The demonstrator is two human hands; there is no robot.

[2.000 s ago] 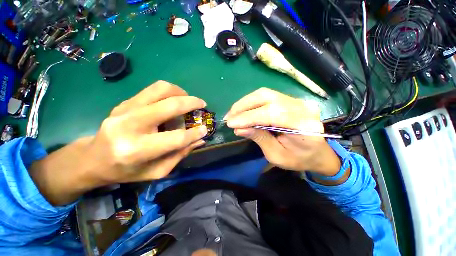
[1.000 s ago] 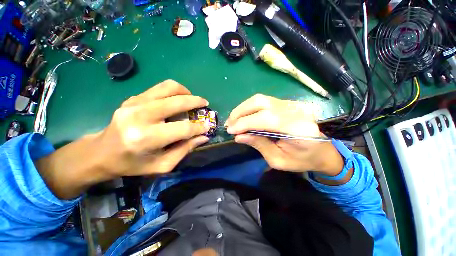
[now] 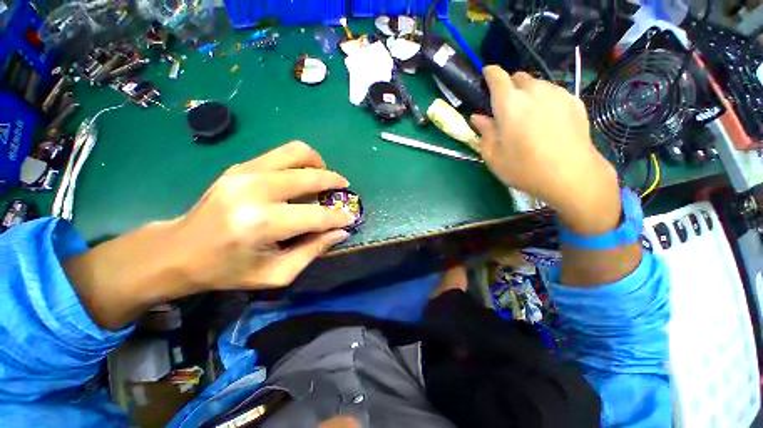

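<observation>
My left hand (image 3: 251, 213) holds a small round device housing (image 3: 344, 207) at the front edge of the green mat, with its circuit board showing yellow and purplish details. Fingers and thumb grip its left side and hide part of it. My right hand (image 3: 535, 138) is up at the right, its fingers around the thick black cylinder tool (image 3: 456, 71). The hand hides the tool's lower end. The tweezers (image 3: 427, 146), a thin silver-white strip, lie on the mat left of my right hand. Their right end is by the fingers.
A black disc (image 3: 209, 122) lies left of the work. A round module (image 3: 386, 99) and cream-handled tool (image 3: 453, 123) lie behind. A round fan (image 3: 642, 94) and white tray (image 3: 707, 309) are at the right. A white cable bundle (image 3: 75, 171) is at the left. Blue bins (image 3: 289, 12) line the back.
My right hand has let go of the tweezers, moved up and right, and taken hold of the black cylinder tool. My left hand still holds the housing in nearly the same place.
</observation>
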